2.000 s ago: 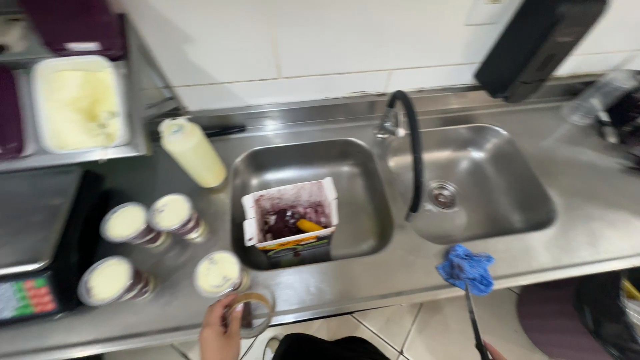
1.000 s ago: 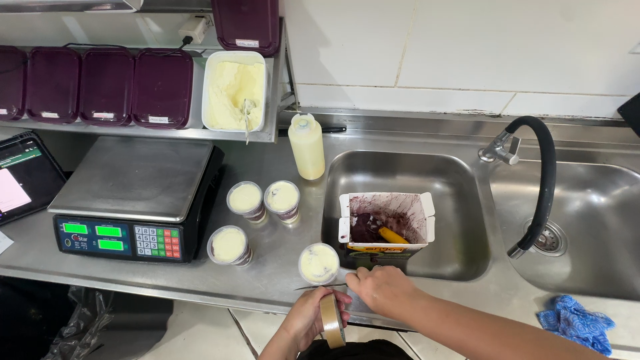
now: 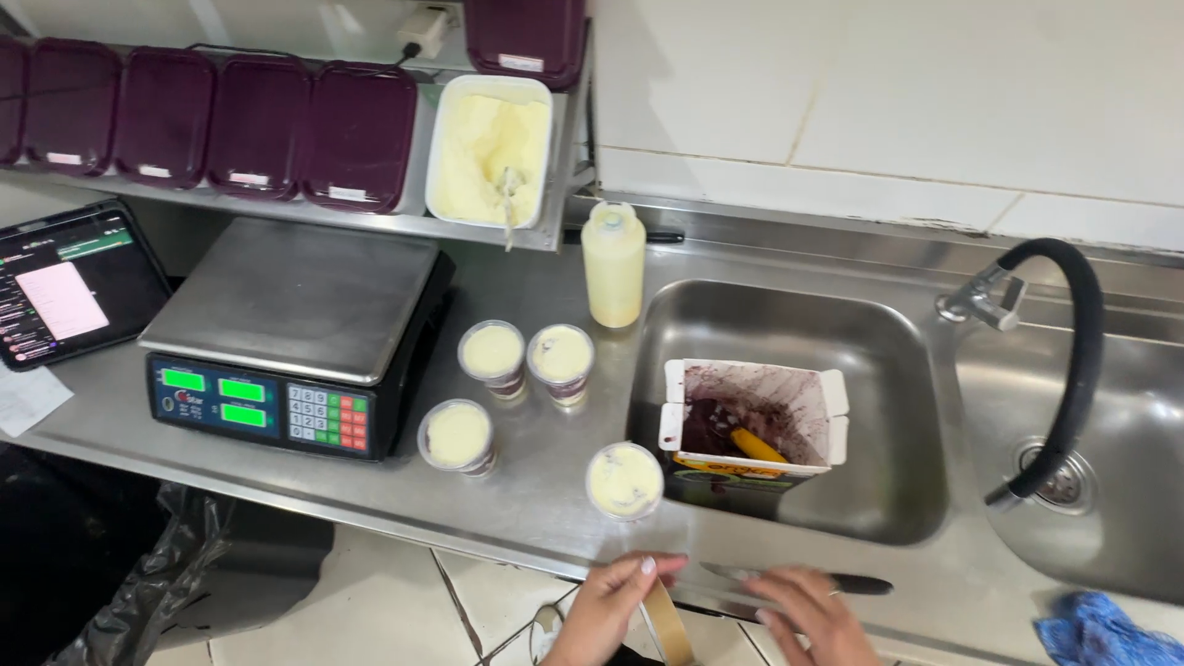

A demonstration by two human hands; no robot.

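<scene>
My left hand (image 3: pixel 615 606) holds a roll of tape (image 3: pixel 668 624) in front of the counter's edge. To its right is my right hand (image 3: pixel 809 610), blurred, fingers partly spread; whether it grips a piece of tape cannot be told. A knife with a black handle (image 3: pixel 862 584) lies along the counter edge behind the right fingers. Just beyond the left hand stands a filled plastic cup (image 3: pixel 625 481) with a pale top. Three more such cups (image 3: pixel 458 435) (image 3: pixel 492 351) (image 3: pixel 561 356) stand further left. A bottle of pale yellow liquid (image 3: pixel 614 268) is behind them.
A carton (image 3: pixel 754 416) with dark residue and a yellow utensil sits in the left sink (image 3: pixel 888 481). A second sink (image 3: pixel 1138 416) has a black hose faucet (image 3: pixel 1082 370). Left are a digital scale (image 3: pixel 296 305), a tablet (image 3: pixel 79 282) and a shelved cream tub (image 3: pixel 490 148). A blue cloth (image 3: pixel 1101 629) lies right.
Two seconds ago my right hand held the knife by the blue cloth; now the knife lies on the counter. My right hand, against the left a second ago, has moved right. The view has shifted.
</scene>
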